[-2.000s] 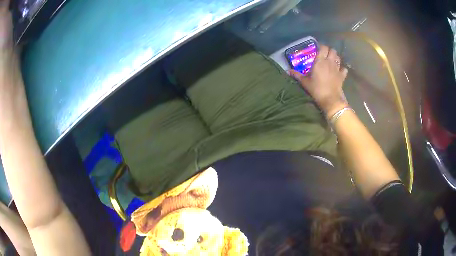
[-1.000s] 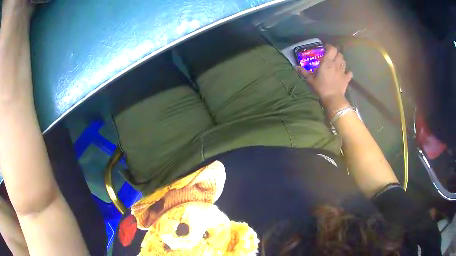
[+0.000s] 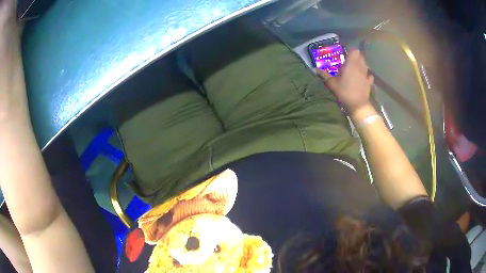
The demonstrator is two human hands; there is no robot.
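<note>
A smartphone (image 3: 327,55) with a lit pink and purple screen lies over a pale seat surface, right of the green trousers. My right hand (image 3: 351,80) is at its lower right side, with the thumb at its bottom edge and blurred fingers along its right edge; it appears to hold it. My left forearm (image 3: 26,160) runs up the left side of the picture. My left hand (image 3: 7,13) is mostly cut off at the top left corner, near a dark object too cropped to identify. Its fingers cannot be made out.
The glossy green tabletop (image 3: 133,48) with a pale edge crosses the upper left. Gold chair frames (image 3: 423,96) curve at right and lower left. A blue plastic stool (image 3: 101,149) stands below the table. Part of another arm (image 3: 11,242) shows at the lower left edge.
The view has shifted slightly back and forth. The phone stays at my right hand, and its screen is turned a little more upright. My left hand stays at the top left edge.
</note>
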